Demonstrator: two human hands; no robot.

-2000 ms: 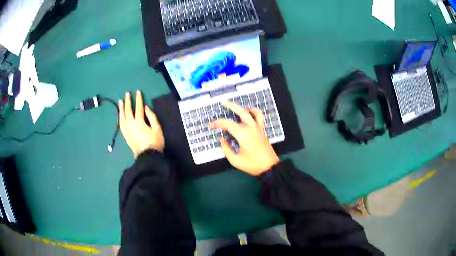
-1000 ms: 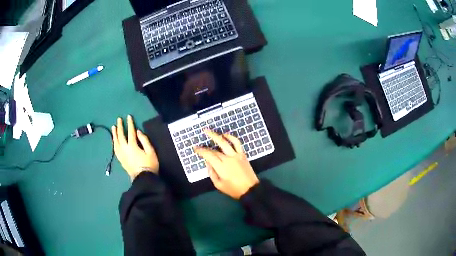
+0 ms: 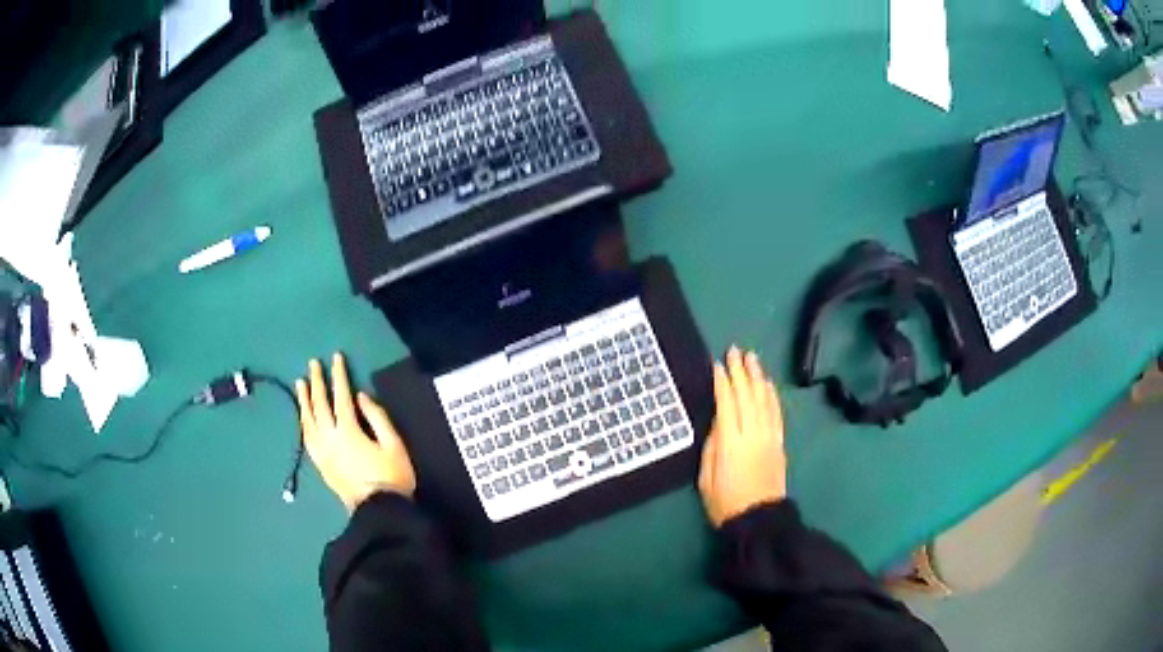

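Note:
An open mini laptop (image 3: 568,414) lies on a black foam pad (image 3: 434,490) in front of me. Its screen (image 3: 504,287) is dark with a small pale logo. My left hand (image 3: 353,433) rests flat on the green bench at the pad's left edge, fingers apart and holding nothing. My right hand (image 3: 745,437) rests flat at the pad's right edge, empty, with its fingers nearly together. A second open mini laptop (image 3: 485,140) stands behind on its own black pad, its dark screen also showing a logo and partly cut off by the top edge.
A USB-C cable (image 3: 230,387) with a small dark block lies at left, below a marker pen (image 3: 226,248). White paper (image 3: 115,363) lies far left. A black head strap (image 3: 880,334) and a small open reference laptop (image 3: 1016,270) are at right, with wires beyond.
My right hand has moved off the keyboard to the pad's right side. The near screen went from a blue desktop picture to dark with a logo. The view has shifted, showing more of the rear laptop.

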